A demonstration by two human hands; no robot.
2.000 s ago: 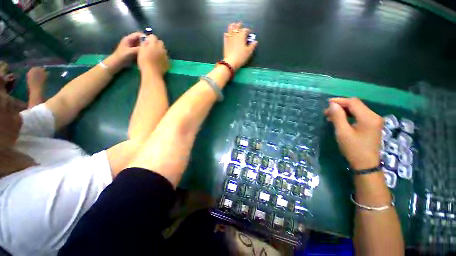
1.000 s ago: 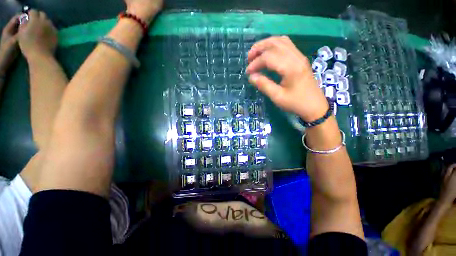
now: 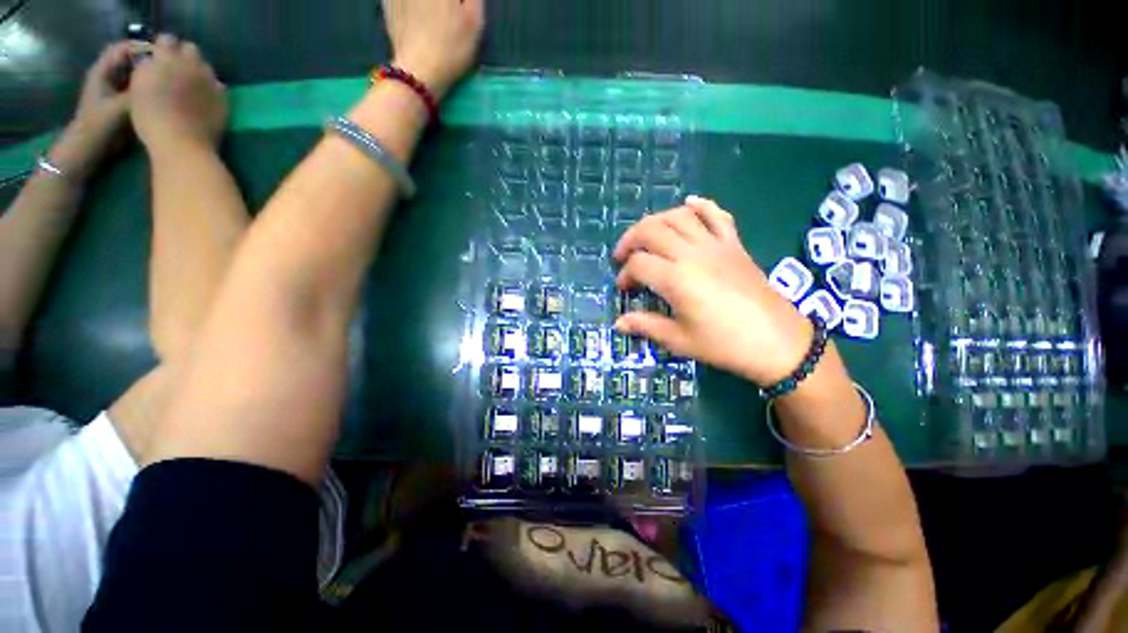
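Observation:
The near blister tray (image 3: 476, 408) is clear and gridded. Its lower rows hold dark electronic modules (image 3: 588, 427) with white faces; its upper pockets hold none. My right hand (image 3: 699, 278) is over the tray's right side, fingers curled down at a module pocket; its fingertips hide what they touch, so a grip cannot be told. My left hand (image 3: 433, 31) is over the dark belt at the top edge, partly cut off, and its fingers are out of view. White plastic housings (image 3: 862, 241) lie loose in a pile right of my right hand.
A second blister tray (image 3: 1008, 272) with small parts lies right of the housings. A blue bin (image 3: 755, 556) is below the bench edge. The green strip (image 3: 792, 109) borders the dark belt (image 3: 693, 37). A co-worker's hands (image 3: 161, 80) hold a small piece at the upper left.
My right hand has moved from beside the housings to the near tray and lowered over its modules. My left hand stays over the belt. The camera view has shifted.

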